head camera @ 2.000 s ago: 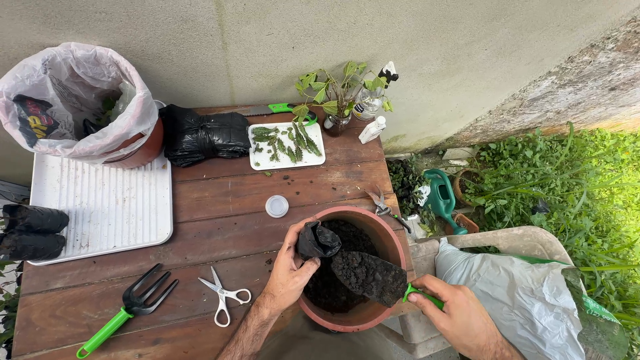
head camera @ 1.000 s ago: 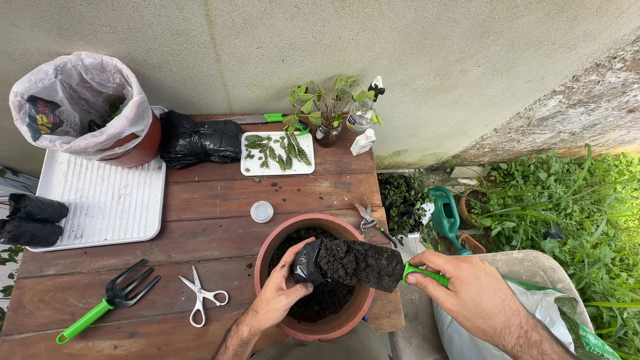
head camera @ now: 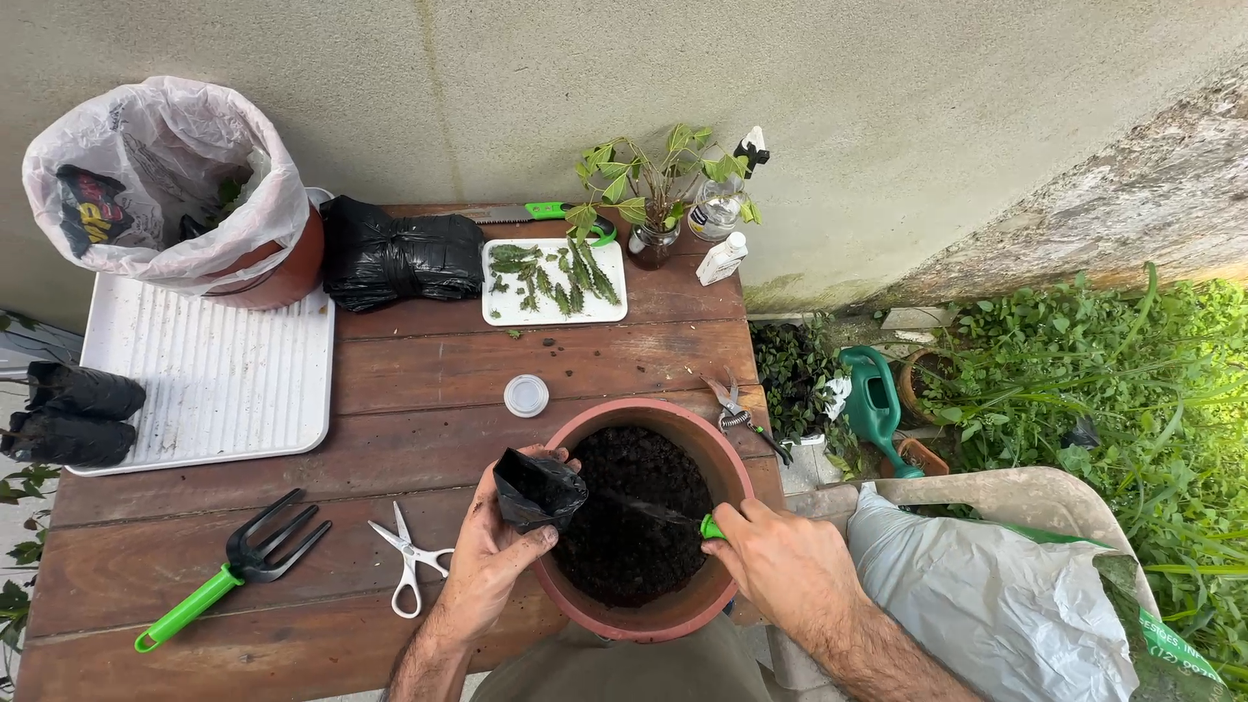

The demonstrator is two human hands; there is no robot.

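Note:
My left hand (head camera: pixel 497 546) holds a small black plastic seedling bag (head camera: pixel 538 492), its mouth gaping, at the left rim of a terracotta-coloured pot (head camera: pixel 733 466). Dark soil (head camera: pixel 634 546) lies inside the pot. My right hand (head camera: pixel 780 561) grips the green handle of a hand trowel (head camera: pixel 713 527) over the pot's right side; its blade is edge-on or blurred against the soil. Left of my left hand lie white-handled scissors (head camera: pixel 409 561) and a hand fork with a green handle (head camera: pixel 195 604). Pruning shears (head camera: pixel 741 414) rest just beyond the pot's upper right rim.
Behind are a white tray of green cuttings (head camera: pixel 507 310), a black plastic bundle (head camera: pixel 405 255), a pruning saw (head camera: pixel 546 211), a jar with a leafy plant (head camera: pixel 651 244) and a spray bottle (head camera: pixel 717 210). A lined bucket (head camera: pixel 283 268) stands on a ribbed tray (head camera: pixel 234 409); a round lid (head camera: pixel 526 395) lies nearer.
The trowel, heaped with soil at the bag's mouth before, is now lower over the pot with no heap visible on it. The bag has tilted in my left hand and its mouth shows.

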